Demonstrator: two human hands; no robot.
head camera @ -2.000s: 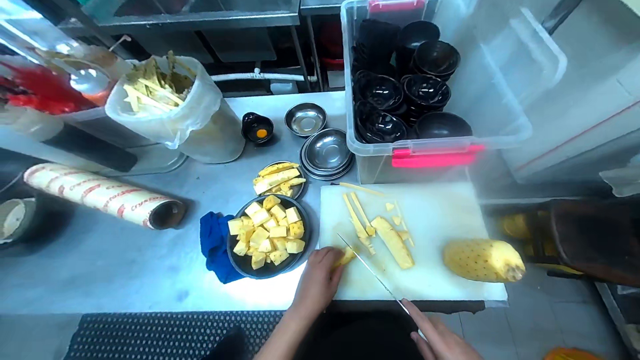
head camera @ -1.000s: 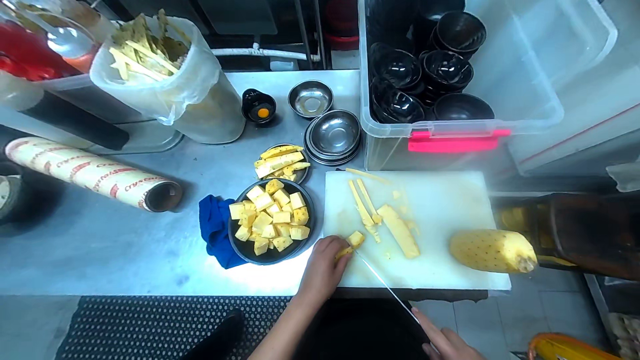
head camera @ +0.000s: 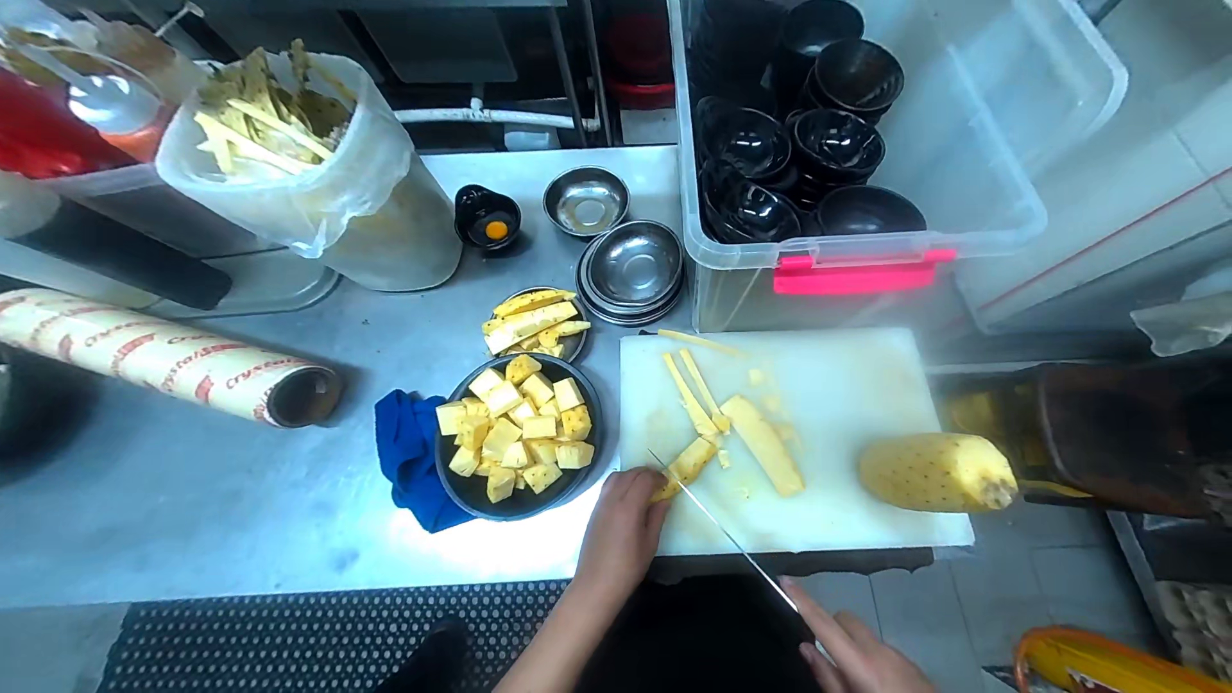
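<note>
My left hand holds a piece of peeled pineapple against the left part of a white cutting board. My right hand grips the handle of a long kitchen knife, whose thin blade lies across that piece beside my left fingertips. Narrow strips and a flat slab of pineapple rest on the board, with a whole peeled pineapple at its right edge. Left of the board, pineapple chunks fill a dark round bowl; longer pieces lie in a smaller dish behind it.
A blue cloth touches the bowl. Steel bowls and a black cup stand behind. A clear plastic bin holds black bowls. At left are a wrap roll and a lined tub of peelings.
The piece under my left hand, upright a second ago, now lies slanting on the board under the blade. The view has shifted somewhat.
</note>
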